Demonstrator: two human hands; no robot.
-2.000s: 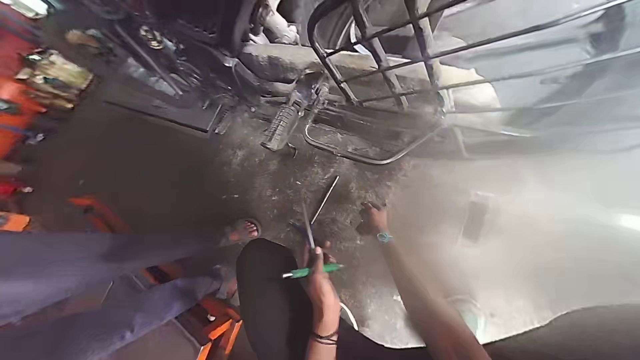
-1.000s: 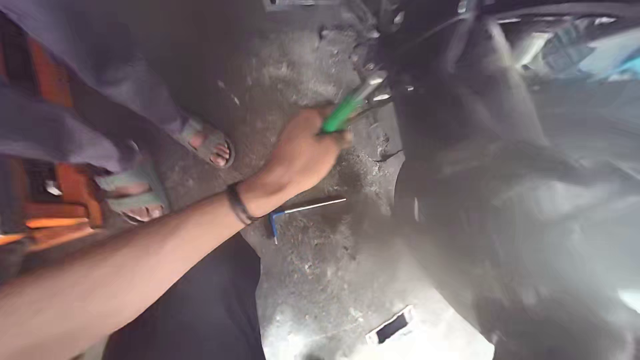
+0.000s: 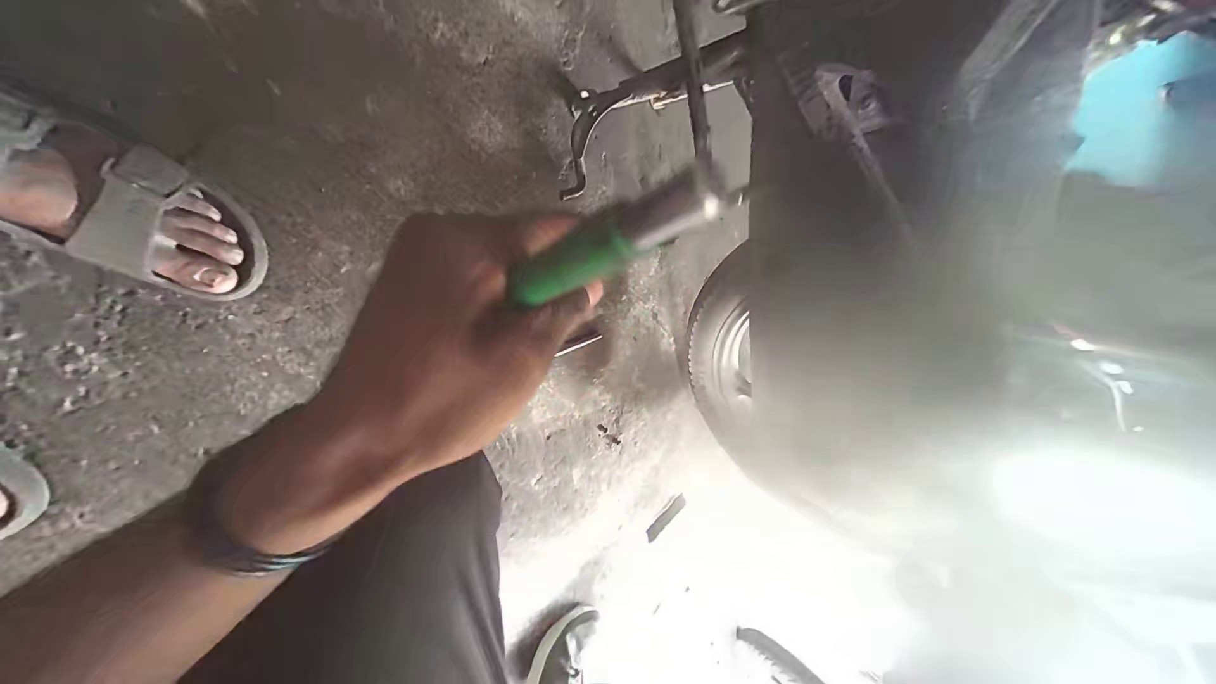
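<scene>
My left hand (image 3: 456, 332), with a dark band at the wrist, reaches up from the lower left. Its fingers close around a green-handled tool (image 3: 575, 261). The tool's metal end (image 3: 670, 209) points to the upper right, beside a dark rod (image 3: 696, 95) on the motorcycle's side. Blur hides the exact shape of that end and whether it touches anything. Below the fingers, part of a thin metal shaft (image 3: 578, 345) shows on the floor. My right hand is not in view.
A vehicle wheel (image 3: 724, 356) stands right of my hand, with a bent metal stand part (image 3: 617, 100) above. Another person's sandalled foot (image 3: 190, 228) is at the left. A small dark flat piece (image 3: 665, 518) lies on the floor. Haze and glare blur the right side.
The view has shifted greatly. My left hand still grips the green-handled tool, its metal end now toward the upper right. My right hand, seen two seconds ago, is out of view.
</scene>
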